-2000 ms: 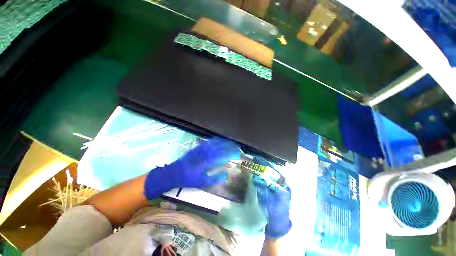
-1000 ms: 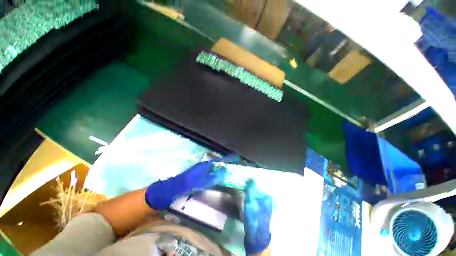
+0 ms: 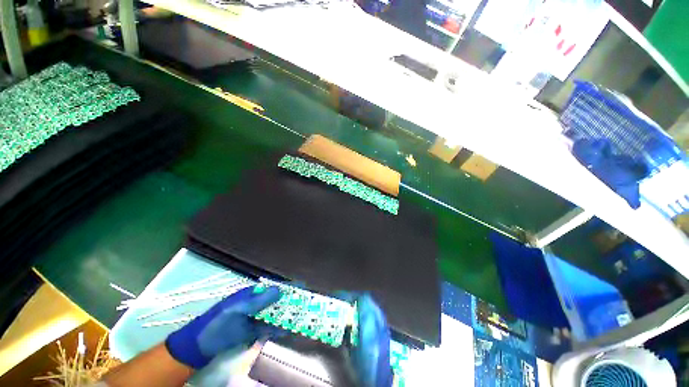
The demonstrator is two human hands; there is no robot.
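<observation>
My left hand (image 3: 224,326), in a blue glove, grips the left end of a green circuit board strip (image 3: 306,313) at the near edge of the black sheets. My right hand (image 3: 372,340), also gloved and cut off by the lower edge, is at the strip's right end. The strip's green side with white marks faces up. A grey metal block (image 3: 291,367) lies just below it. A finished row of boards (image 3: 338,183) lies along the far edge of the black sheet stack (image 3: 317,238).
A carton (image 3: 57,317) with pale sticks is at lower left. Loose pale strips (image 3: 181,295) lie on the pale blue mat. More boards (image 3: 60,109) cover black sheets at far left. A fan (image 3: 616,370) and blue bin (image 3: 582,283) are at right.
The view has tilted up, showing more shelf. The strip, blurred between my hands before, now shows its green side clearly, near the black stack's edge.
</observation>
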